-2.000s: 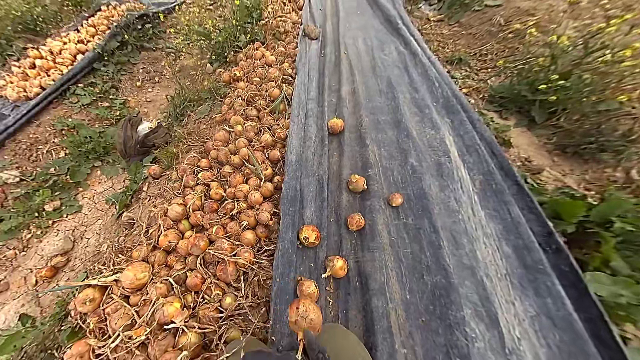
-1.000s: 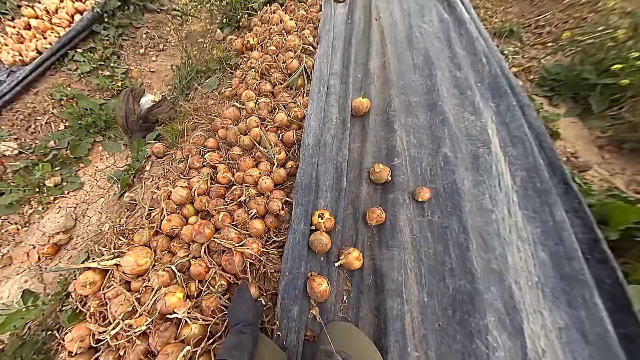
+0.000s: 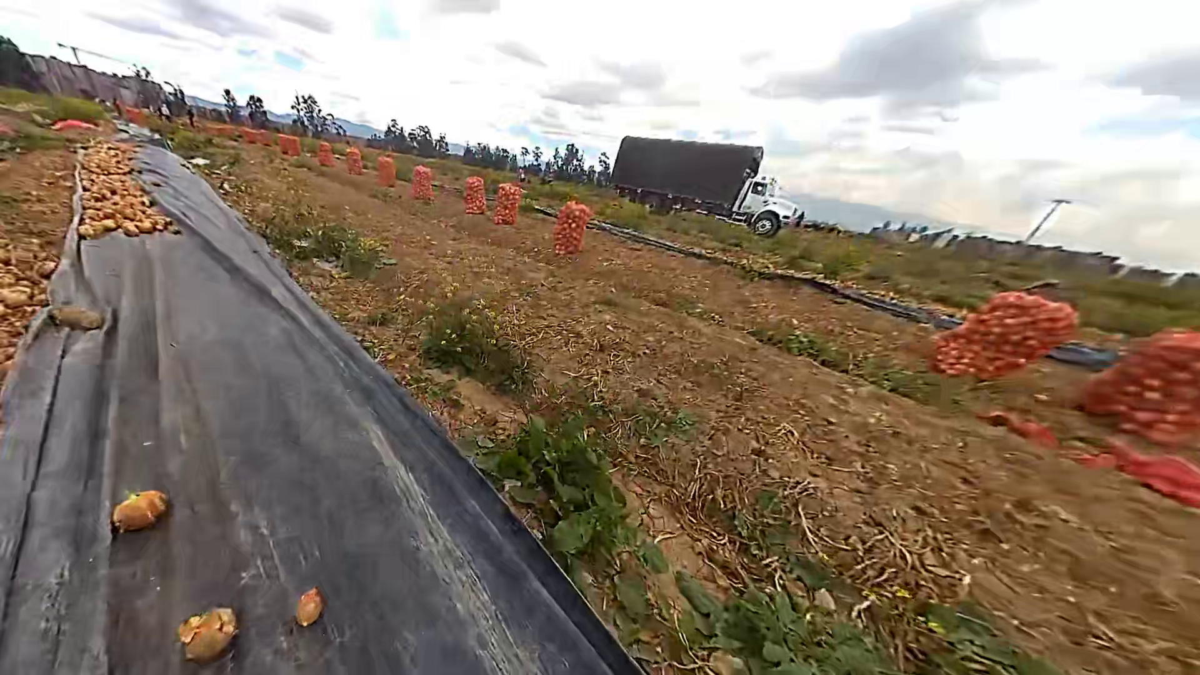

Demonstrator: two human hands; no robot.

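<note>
Neither my left hand nor my right hand is in view. A long dark plastic sheet (image 3: pixel 281 422) runs from the lower left toward the far left. Loose onions lie on its near part: one onion (image 3: pixel 140 511) at the left, a peeling onion (image 3: pixel 208 635) below it, and a small onion (image 3: pixel 309 607) to the right. A brownish lump (image 3: pixel 78 318) lies at the sheet's left edge. Farther up, an onion pile (image 3: pixel 117 192) covers part of the sheet, and more onions (image 3: pixel 17 295) lie on the ground along its left side.
Filled red mesh sacks (image 3: pixel 572 228) stand in a row across the field. Two nearer ones, a leaning mesh sack (image 3: pixel 1006 335) and a blurred one (image 3: pixel 1148 386), are at the right, by red netting (image 3: pixel 1158 473). A truck (image 3: pixel 689 178) stands beyond. Leafy weeds (image 3: pixel 562 497) border the sheet.
The view has swung up and to the right, bringing the field, sacks and truck into sight. The dark-sleeved arm or glove at the bottom one second ago is out of view.
</note>
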